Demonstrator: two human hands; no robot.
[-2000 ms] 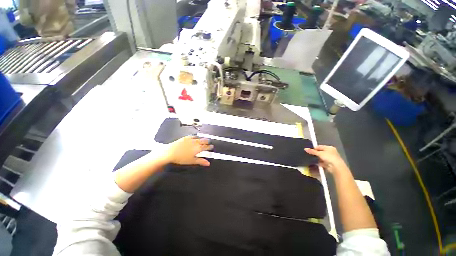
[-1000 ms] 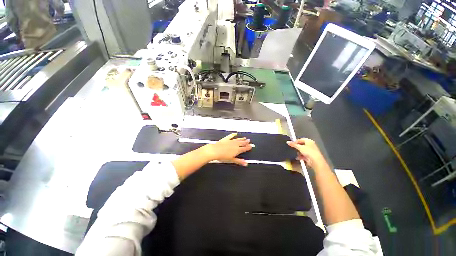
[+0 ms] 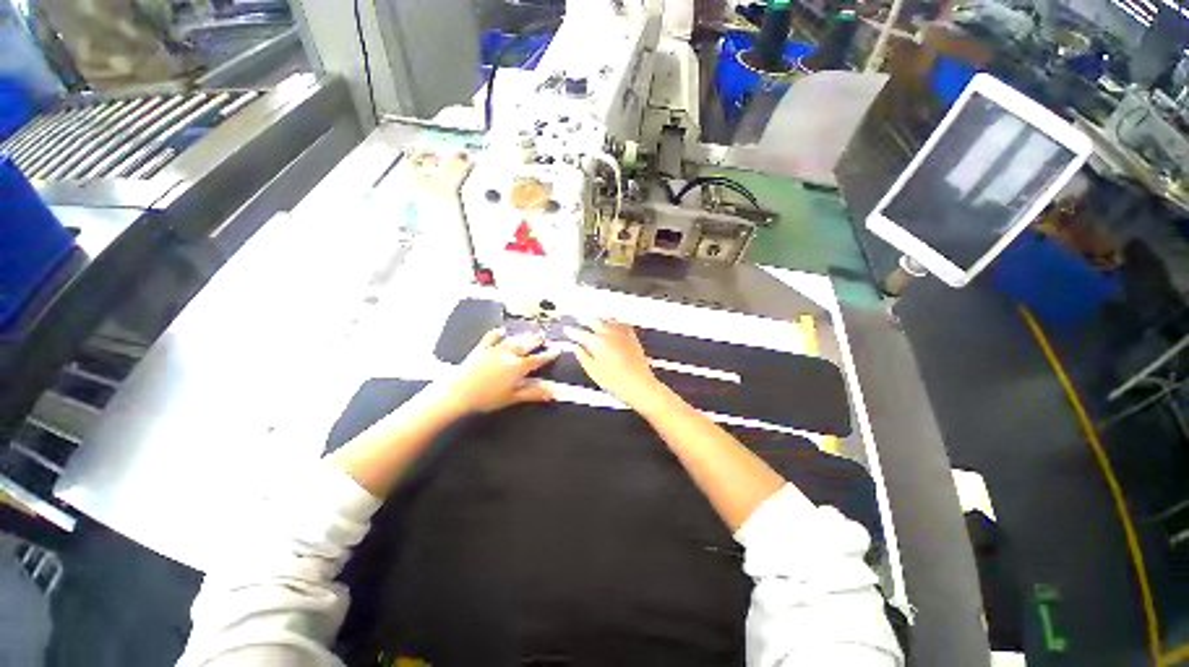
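Note:
A black strip piece (image 3: 782, 384) with rounded ends lies across the white feed plate (image 3: 711, 317), a white slot along its middle. A larger black fabric panel (image 3: 587, 521) covers the near part of the plate and hangs toward me. My left hand (image 3: 498, 371) and my right hand (image 3: 610, 354) meet near the needle area under the machine head. Their fingertips are at a small shiny clamp-like piece (image 3: 545, 330) on the strip. Whether the fingers grip it or only press on it cannot be told.
The white sewing machine head (image 3: 528, 196) stands just beyond my hands. The metal clamp drive with black hoses (image 3: 668, 240) is right of it. A white-framed screen (image 3: 978, 179) stands at the right. A roller conveyor (image 3: 124, 137) and a blue bin (image 3: 33, 248) are at the left.
My right hand has left the strip's right end and moved left to the needle area. My left hand has moved from the strip's middle back to the same place. The camera view has shifted.

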